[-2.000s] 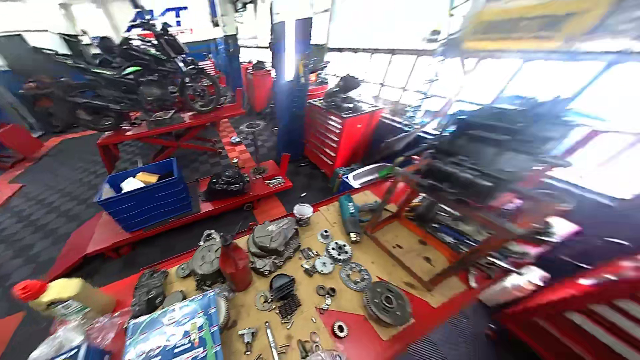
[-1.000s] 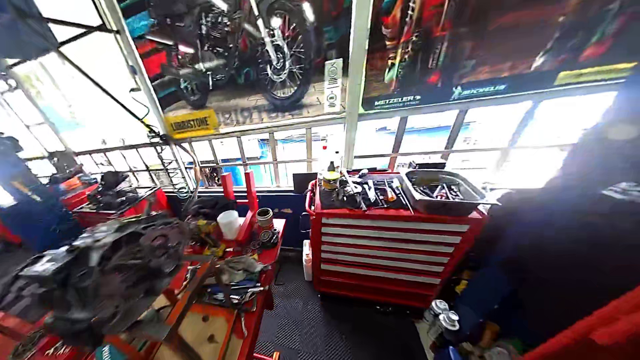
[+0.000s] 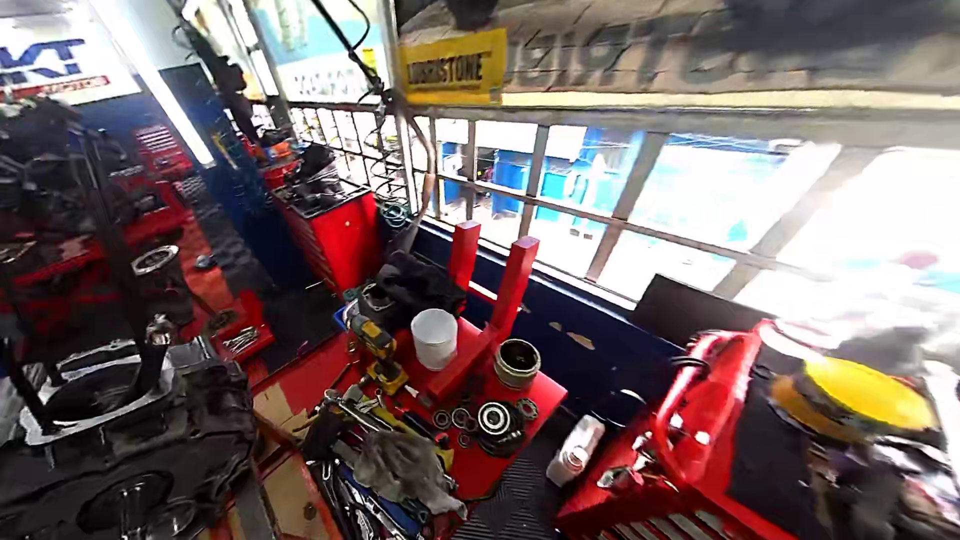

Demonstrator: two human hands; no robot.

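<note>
Neither my left hand nor my right hand shows in the head view. Low in the middle, a grey rag (image 3: 405,466) lies over a heap of hand tools on a red bench (image 3: 480,469). Behind the heap stands a yellow and black cordless power tool (image 3: 377,346), with a white plastic tub (image 3: 434,339) to its right. A metal cylinder sleeve (image 3: 517,364) stands near the bench's right corner, and several bearings (image 3: 495,418) lie in front of it. A large dark engine casing (image 3: 142,450) fills the lower left.
Two red posts (image 3: 516,285) rise from the bench. A red tool cabinet (image 3: 675,480) stands at the lower right, bearing a yellow-lidded container (image 3: 862,397). A white bottle (image 3: 576,450) is between cabinet and bench. Another red cabinet (image 3: 341,240) stands farther back, by barred windows.
The view has swung strongly, from the wide benches to the window wall and then to the bench corner. No moved object can be made out.
</note>
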